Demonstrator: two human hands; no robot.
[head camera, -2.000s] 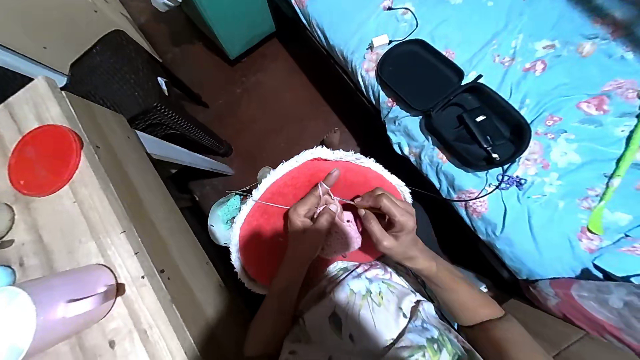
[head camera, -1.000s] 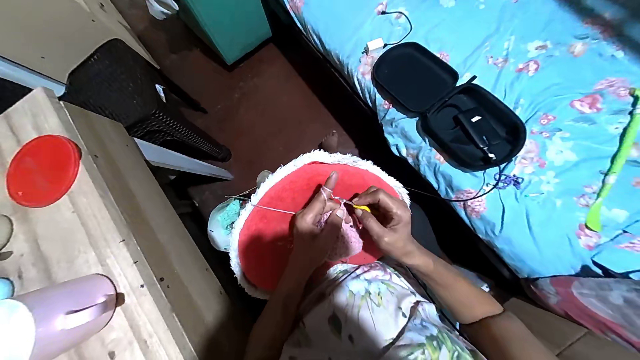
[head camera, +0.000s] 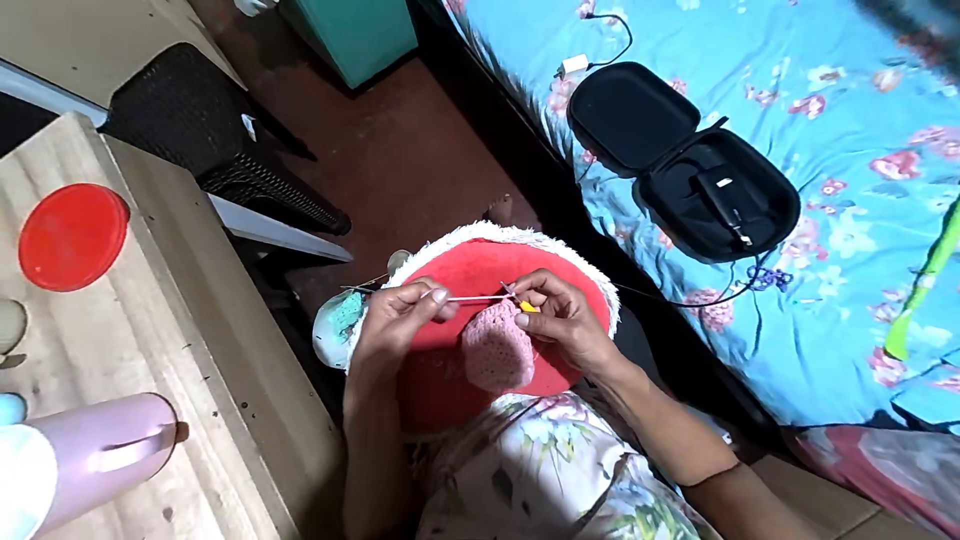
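Note:
A pink crocheted piece (head camera: 499, 349) hangs from my right hand (head camera: 559, 315), which grips it along with a crochet hook that has a yellow handle (head camera: 529, 307). My left hand (head camera: 409, 311) pinches a pale strand of yarn (head camera: 478, 298), stretched between the two hands up to the hook. Both hands are over a round red cushion with a white fluffy rim (head camera: 517, 238) on my lap. Left of the cushion, a whitish container (head camera: 328, 337) has mint-green yarn or crochet work (head camera: 346, 315) in it.
At the left, a wooden table (head camera: 135, 330) bears a red lid (head camera: 73, 236) and a pink pitcher (head camera: 112, 450). Behind it stands a dark woven plastic chair (head camera: 180, 112). On the right, an open black case (head camera: 720, 195) with a cable lies on a bed with a blue floral sheet (head camera: 840, 300).
My left hand has moved left, away from my right hand, and the strand between them is now stretched out. The pink piece, partly covered by my hands before, shows more fully.

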